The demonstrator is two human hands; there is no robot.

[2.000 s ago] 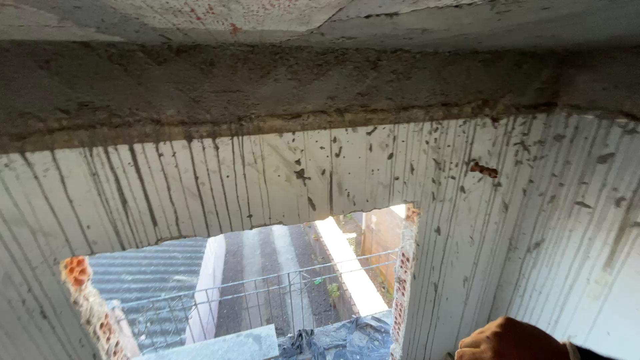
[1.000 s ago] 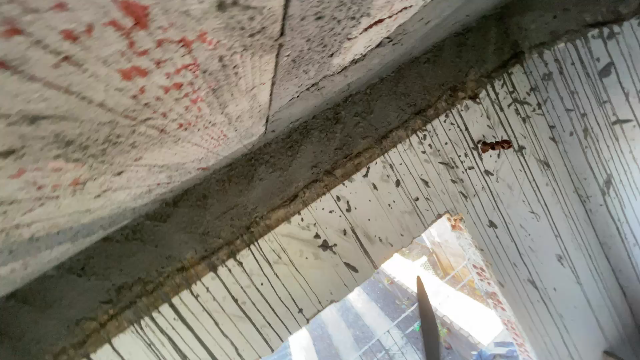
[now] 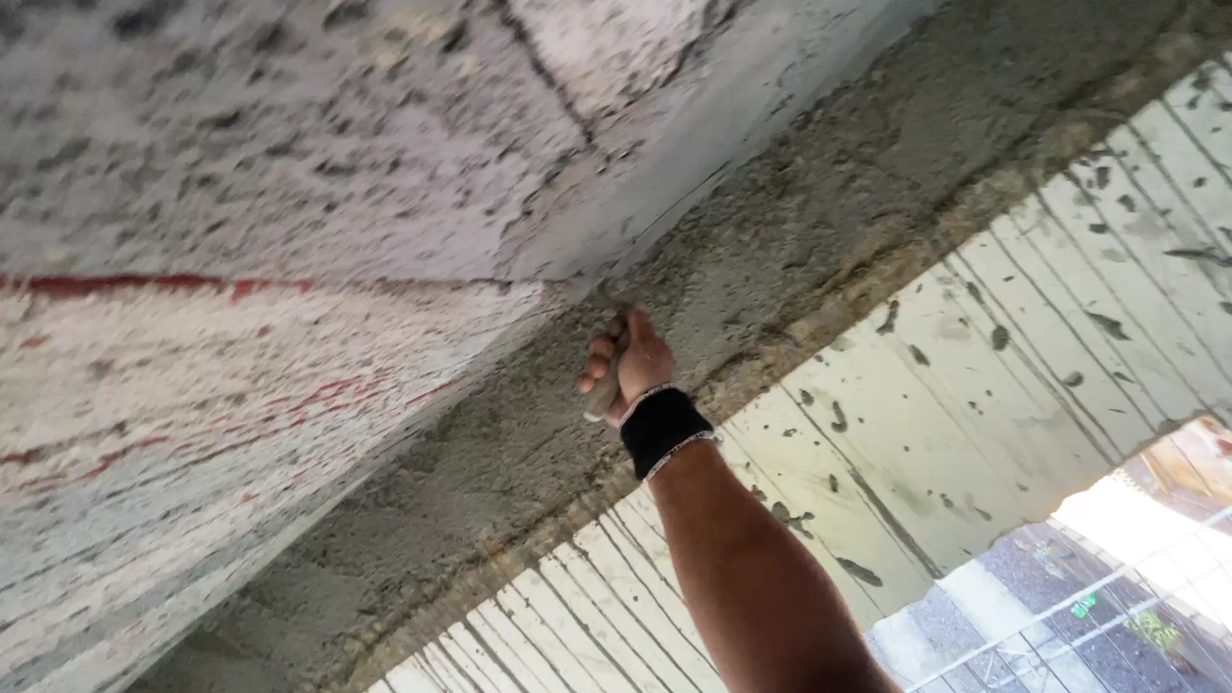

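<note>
My right hand [image 3: 643, 358], with a black band at its wrist, is raised to the strip of rough grey mortar [image 3: 520, 443] where the ceiling meets the wall. Its fingers are closed around the handle of a hand tool [image 3: 603, 393], whose rounded end sticks out below the fist. The tool's working end cannot be made out against the mortar. My left hand is out of view.
Rough concrete overhead [image 3: 318, 164] has red marks and a seam. Below the mortar, the pale wall [image 3: 943, 385] bears grey drips and splatters. A wall opening at lower right shows wire fencing [image 3: 1049, 630] outside.
The view has swung and tilted towards the ceiling. My right hand, low at the right edge two seconds ago, is now up at the mortar strip. A dark blade showed at the bottom one second ago.
</note>
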